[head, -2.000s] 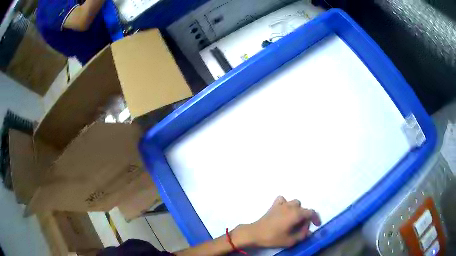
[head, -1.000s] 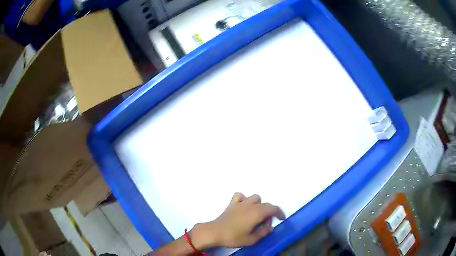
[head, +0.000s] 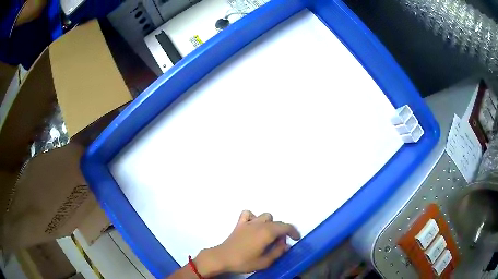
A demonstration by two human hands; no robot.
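Observation:
My left hand (head: 254,242), with a red string at the wrist, rests at the near edge of the blue tray (head: 377,173). Its fingers are bent and apart, with nothing seen in them. The smooth white liner (head: 251,136) covers the tray bottom. Several white housings (head: 408,124) stand in a small block against the tray's right end, their open hollow sides showing. The orange fixture (head: 407,240) at the lower right holds three white housings (head: 435,248) in a row. My right hand is out of the picture.
The perforated worktable (head: 386,250) lies under the fixture, with a blurred round machine part (head: 480,210) beside it. An open cardboard carton (head: 87,76) stands left of the tray. A paper sheet (head: 464,147) and bubble wrap (head: 448,27) are at the right. Part of a person in blue shows top left.
The view has shifted, so the tray and carton sit further left and the fixture shows more fully. My left hand stays at the tray's near edge. The housings in the tray show more clearly.

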